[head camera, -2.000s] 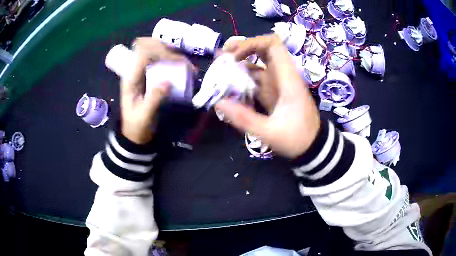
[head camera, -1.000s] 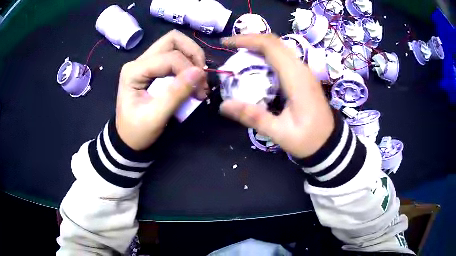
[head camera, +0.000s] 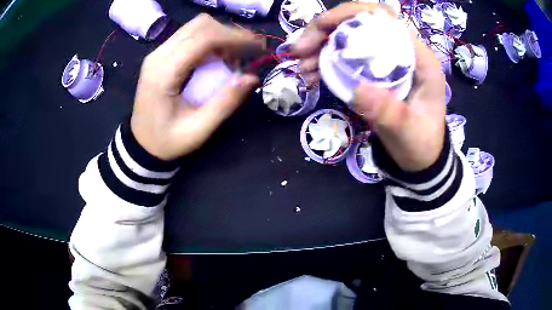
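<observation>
My right hand (head camera: 402, 115) holds a lilac fan unit (head camera: 369, 54) with its white bladed impeller facing me, raised above the table. My left hand (head camera: 175, 91) is curled around a plain lilac housing sleeve (head camera: 209, 82). Its thumb and fingertips are blurred near thin red leads (head camera: 266, 59) that run toward the right hand. Whether the fingertips pinch the leads cannot be told. A fan unit (head camera: 283, 94) and another with its impeller up (head camera: 327, 136) lie on the table between and below the hands.
More fan units (head camera: 471, 62) are piled behind and right of my right hand. A lilac sleeve (head camera: 138, 17) and a wired unit (head camera: 83, 79) lie at left. Joined sleeves (head camera: 245, 6) lie at the back. A blue bin (head camera: 542, 72) is at right, a cardboard box (head camera: 514, 251) below right.
My right hand has moved right and up, and its unit now shows the impeller. My left hand has kept the sleeve. Fan units between the hands have come into view.
</observation>
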